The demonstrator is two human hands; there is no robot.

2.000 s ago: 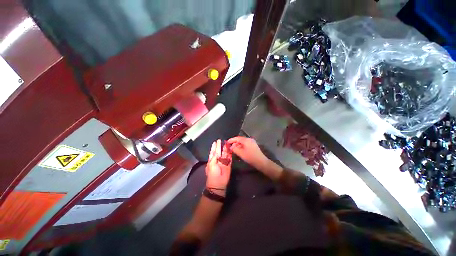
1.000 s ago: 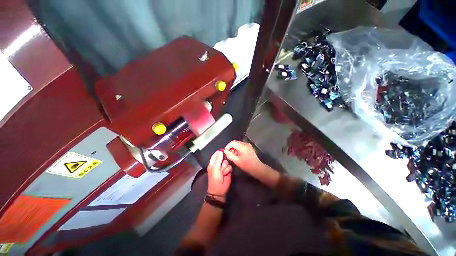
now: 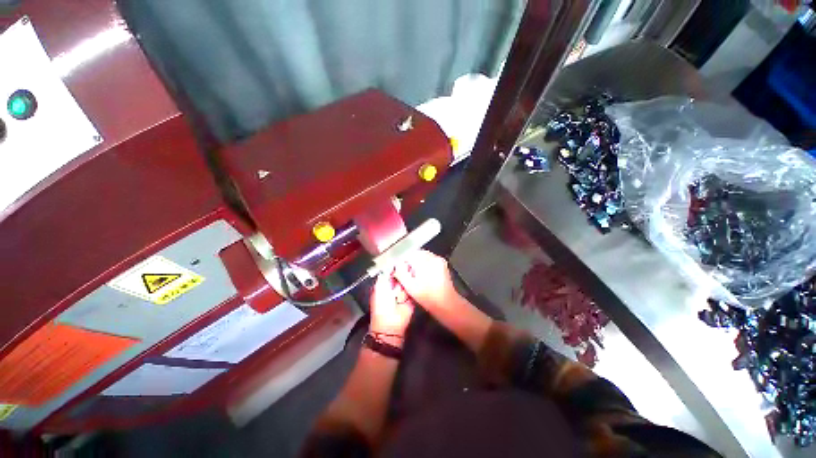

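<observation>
My left hand and my right hand are together, fingers closed, at the lower edge of the pale bar. They pinch a small dark red part between the fingertips; it is mostly hidden by the fingers and blurred. The pink wheel or belt is just above the bar, on the arm of the red machine. A heap of dark red pieces lies on the lower metal surface to the right.
A steel table at the right holds piles of dark shiny parts and an open clear bag part-filled with them. A thin cable curves left of my hands. Yellow knobs sit on the arm. A dark red post stands behind.
My hands have moved up against the pale bar and closed together; the left palm was open with red pieces in it. The view has shifted, so the machine sits lower and further right.
</observation>
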